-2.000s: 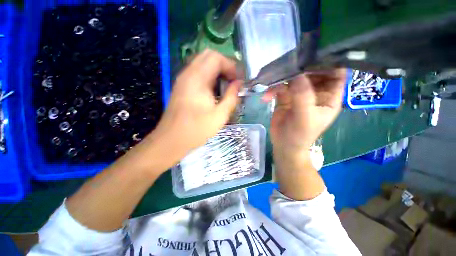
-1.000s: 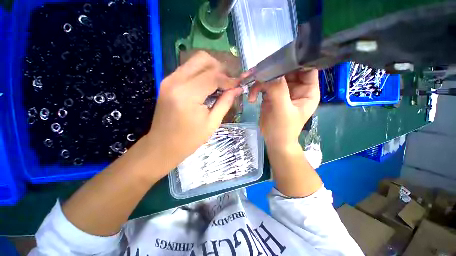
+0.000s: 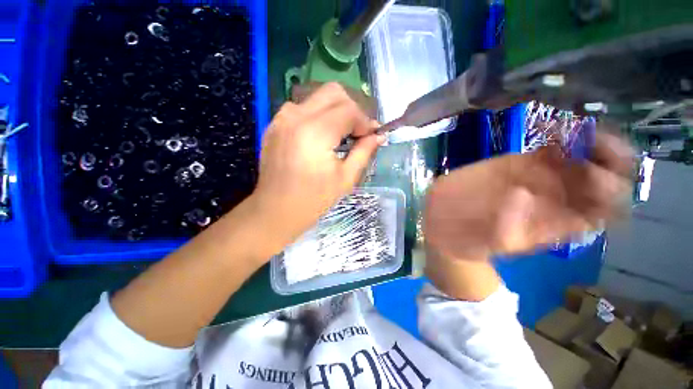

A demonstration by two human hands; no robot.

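My left hand [image 3: 315,156] is at the tip of the dark tapering press arm [image 3: 437,105], thumb and forefinger pinched there. Small dark rings [image 3: 346,144] show inside its curled fingers. My right hand [image 3: 532,197] is motion-blurred beside the small blue bin [image 3: 524,129] of pale pins; I cannot tell whether it holds anything. A clear box of thin pale pins [image 3: 349,239] lies nearest my body. The large blue bin [image 3: 259,99] at the left holds dark and silver rings [image 3: 175,143].
The green press column base [image 3: 330,61] stands behind my left hand. A second clear box [image 3: 414,68] lies beyond the press arm. Another blue bin [image 3: 19,251] is at the far left. Cardboard cartons [image 3: 558,357] lie on the floor at the lower right.
My right hand has moved away from the press tip, rightward to the small blue bin. My left hand has stayed at the tip. The view has shifted slightly.
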